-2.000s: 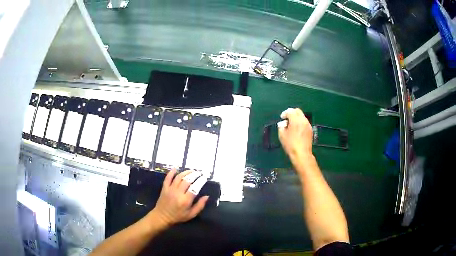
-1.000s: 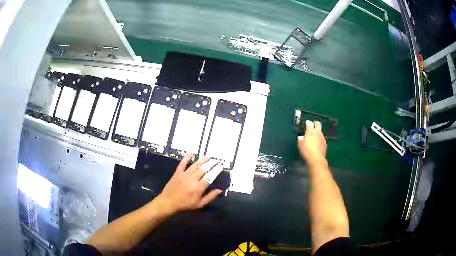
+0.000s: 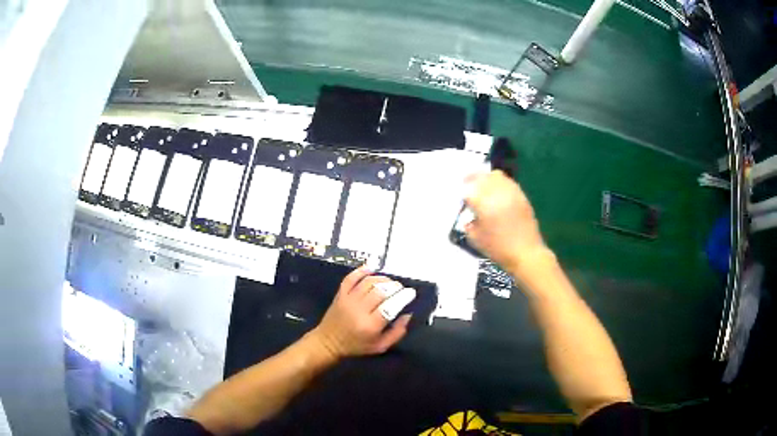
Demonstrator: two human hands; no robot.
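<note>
Several black phone middle frames (image 3: 317, 204) stand side by side in a row on the white feed bed (image 3: 426, 255). My left hand (image 3: 368, 317), with white finger cots, rests over the near black pad (image 3: 319, 285). A fingertip touches the lower end of the rightmost frame in the row. It grips nothing that I can see. My right hand (image 3: 504, 217) holds another dark middle frame (image 3: 503, 156) at the right end of the bed, tilted. The hand hides much of that frame.
A black pad (image 3: 388, 121) crosses the bed's far edge. One frame (image 3: 630, 215) lies on the green belt (image 3: 579, 170) at right. Another (image 3: 528, 75) lies farther back beside crumpled bright film (image 3: 464, 75). A white bar (image 3: 588, 30) stands above. The machine's screen (image 3: 98, 322) glows lower left.
My right hand has moved left from the green belt to the bed's right end with a frame. The rightmost frame in the row now sits closer to its neighbour. The view has shifted.
</note>
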